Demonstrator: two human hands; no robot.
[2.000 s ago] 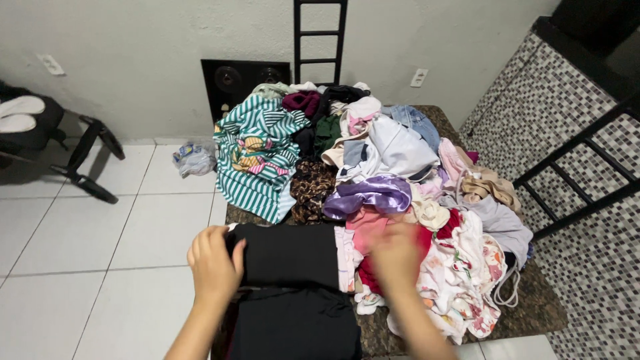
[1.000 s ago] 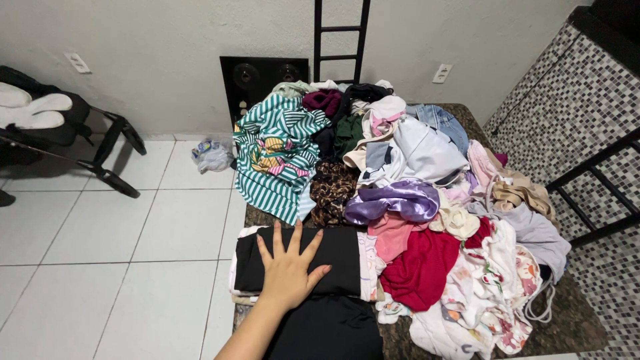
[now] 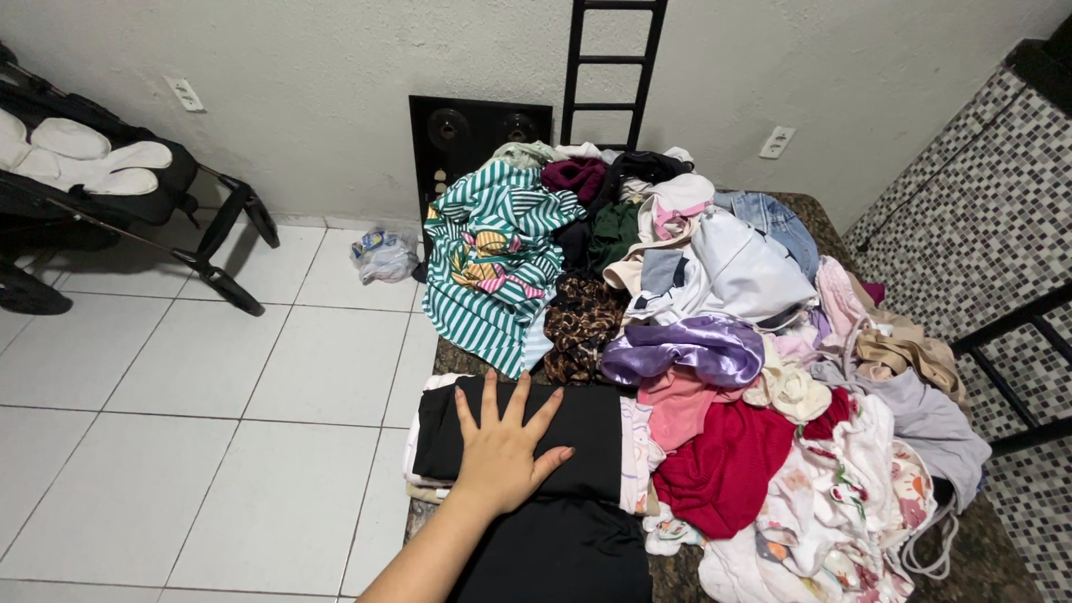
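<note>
My left hand lies flat with its fingers spread on a folded black garment, which tops a stack of folded clothes at the near left of the granite table. Another black cloth lies just below it. My right hand is out of the frame. Beside the stack is a large loose heap: a green-and-white striped garment, a leopard-print cloth, a purple satin piece, a red garment and a white floral cloth.
A black stroller stands on the white tiled floor at the left. A plastic bag lies on the floor near the wall. Behind the heap are a black cooktop leaning on the wall and a black metal ladder-like frame; a similar frame is at the right.
My right hand, over the heap two seconds ago, has gone out of view. My left hand has moved from the left edge of the folded black garment to lie spread on top of it.
</note>
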